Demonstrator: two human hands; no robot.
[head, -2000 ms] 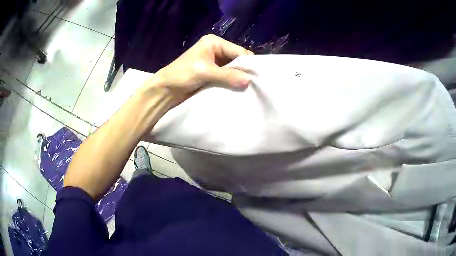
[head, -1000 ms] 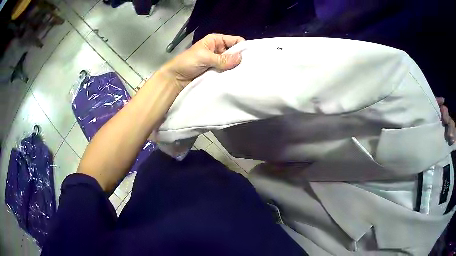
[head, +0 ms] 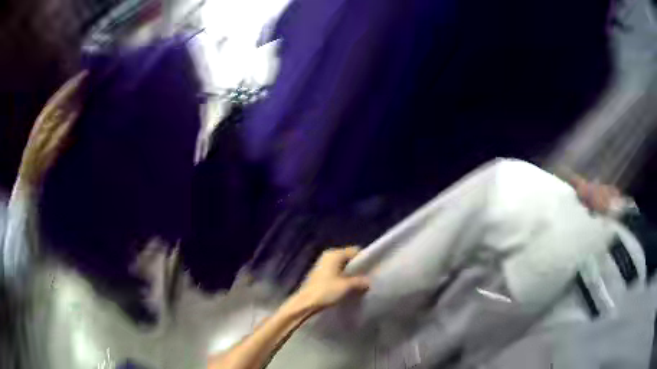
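Note:
A light white-grey jacket [head: 461, 245] lies across the lower right, blurred, with a dark label strip inside its neck. My left hand [head: 335, 281] pinches the end of its sleeve between thumb and fingers. My right hand [head: 599, 196] is at the jacket's shoulder and collar end near the right edge, small and blurred, its fingers partly hidden; it appears to hold the jacket there. Whether a hanger is inside the jacket cannot be told.
Dark navy-purple garments [head: 403, 94] hang beyond the jacket. At the left edge another person's hand [head: 52, 133] touches dark cloth. A bright white patch shows at the top, between the dark garments. A pale floor [head: 79, 317] shows at the lower left.
The view has swung up to the dark garments and blurred. The jacket and my left hand now sit lower in the picture. More of my right hand shows. Another person's hand has appeared at the left.

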